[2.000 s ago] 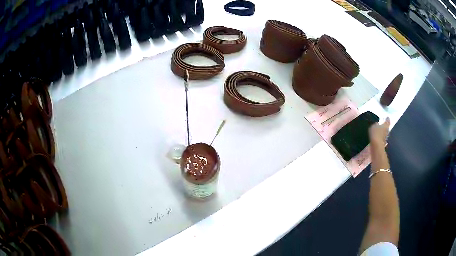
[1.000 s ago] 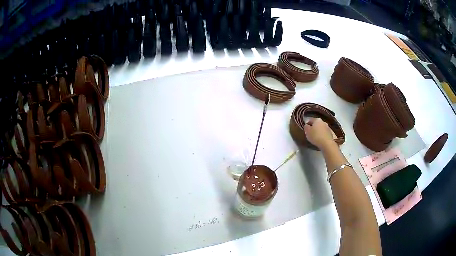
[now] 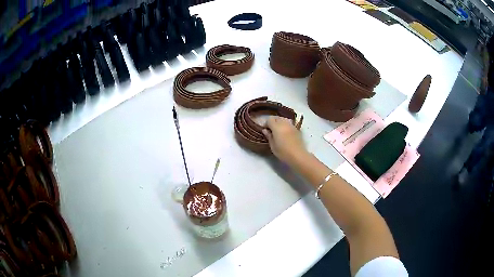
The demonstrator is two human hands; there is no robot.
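My right hand [image 3: 281, 135], with a bracelet on the wrist, is at the near right side of a coiled brown strip ring [image 3: 250, 130]. Its fingers reach inside the ring and pinch the coiled layers. A loose strip end sticks up just right of the hand. My left hand is not in view. A glass paint jar [image 3: 208, 216] of glossy brown liquid stands left of and nearer than the ring. A thin dark rod [image 3: 181, 145] and a shorter pale-ended stick [image 3: 216, 169] lean in it.
Two more coiled rings [image 3: 201, 87] lie behind. Tall brown strip rolls [image 3: 341, 84] stand at the right. A dark green block [image 3: 382, 150] lies on pink paper [image 3: 346, 132]. Brown headbands [image 3: 40, 189] line the left, black ones [image 3: 108, 59] the back left. A person's blurred legs show far right.
My right hand has moved from the green block to the coiled ring and now grips its layers, which look looser. The camera view has shifted back and forth.
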